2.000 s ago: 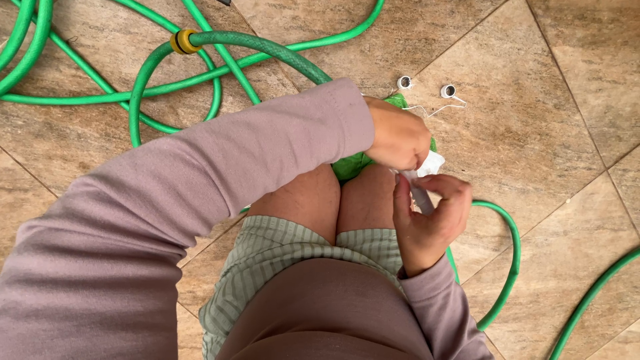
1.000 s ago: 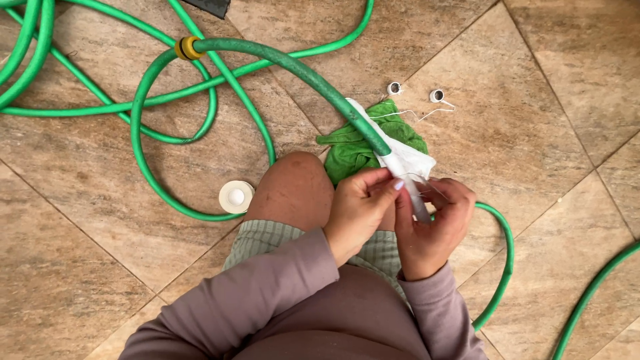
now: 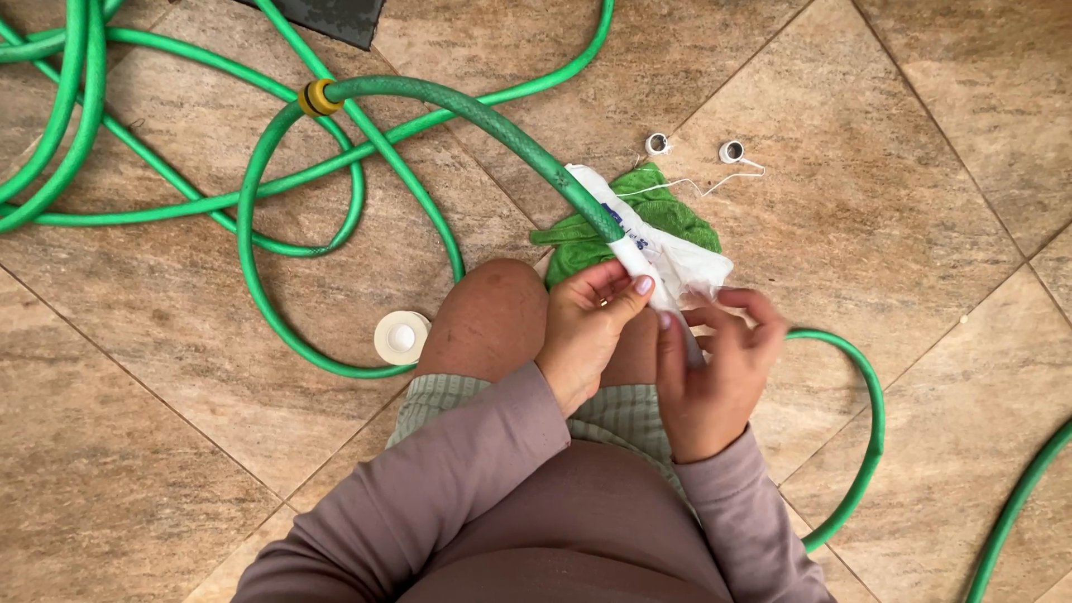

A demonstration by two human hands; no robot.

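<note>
My left hand [image 3: 590, 322] grips a stretch of green garden hose [image 3: 511, 138] where white wrapping [image 3: 641, 270] covers it. Close by on the right, my right hand [image 3: 712, 368] is partly blurred, its thumb at the lower end of the wrapping and its fingers curled near a grey-white strip; what they pinch cannot be told. A white plastic bag [image 3: 691, 261] with blue print lies along the hose, over a green cloth [image 3: 670, 205]. White thread runs from two small white spools [image 3: 657, 144] just beyond the cloth.
Loops of green hose [image 3: 247, 197] with a yellow and black connector [image 3: 318, 98] spread over the tiled floor at left. A white tape roll [image 3: 402, 337] rests beside my knee. A dark flat object [image 3: 335, 18] lies at the top edge. More hose [image 3: 875, 402] curves at right.
Two seconds ago my left arm reached across toward the cloth; it has drawn back, and my left hand now grips the wrapped hose. The hose's wrapped part, hidden then, shows now.
</note>
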